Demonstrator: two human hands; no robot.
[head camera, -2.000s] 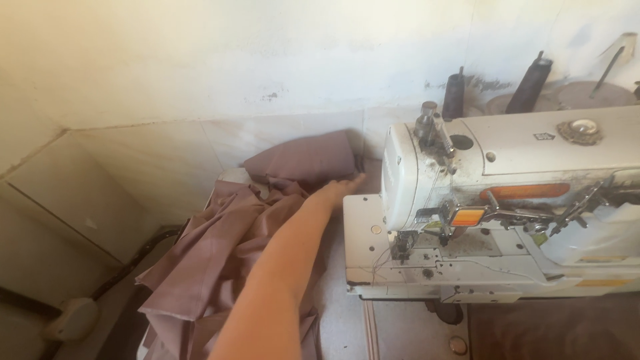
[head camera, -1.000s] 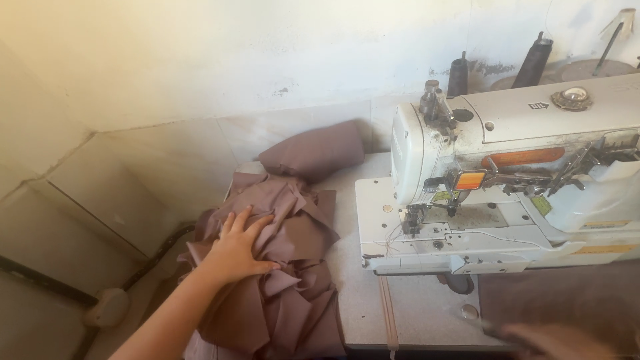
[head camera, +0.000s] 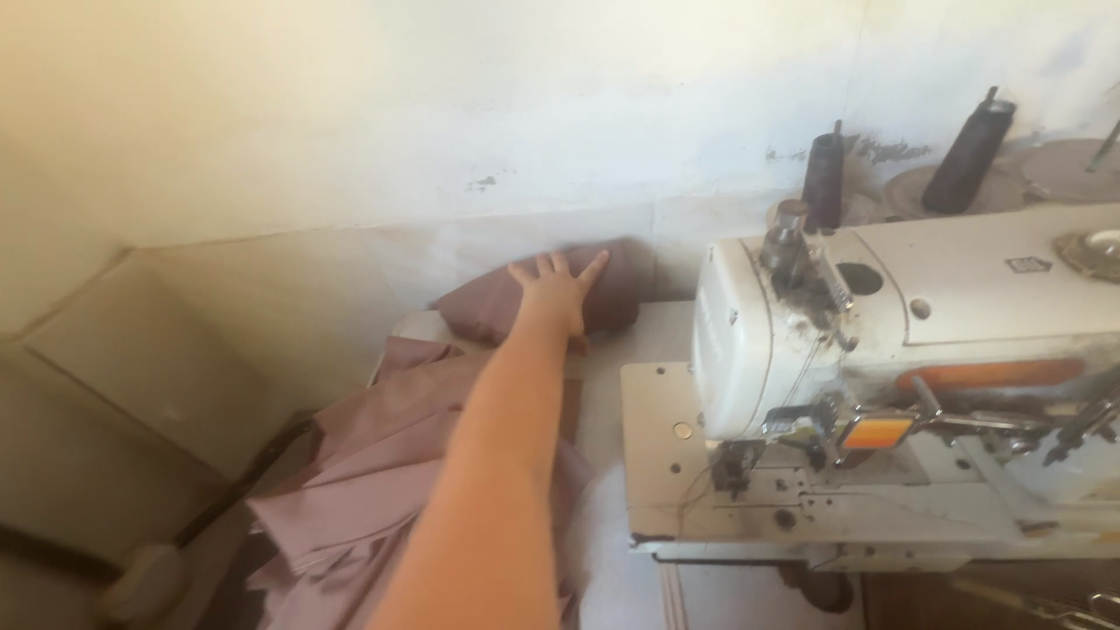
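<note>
My left hand (head camera: 556, 293) lies with spread fingers on a rolled bundle of mauve-brown fabric (head camera: 617, 284) at the back of the table, against the wall. Loose pieces of the same fabric (head camera: 376, 490) are heaped in front of the bundle, partly under my forearm. To the right stands a white industrial sewing machine (head camera: 989, 289), its needle area (head camera: 739, 468) near the middle of the view. My right hand is out of view. At the lower right edge are blurred metal handles, perhaps of scissors (head camera: 1104, 604).
Dark thread cones (head camera: 969, 157) stand behind the machine, close to the wall (head camera: 525, 105). The machine's bed plate (head camera: 661, 455) juts out to the right of the fabric. A dark bar and a rounded pale part (head camera: 144, 582) are low at the left.
My left hand has moved from the loose fabric heap to the rolled bundle behind it. A blurred hand seen at the lower right one second ago is out of view now.
</note>
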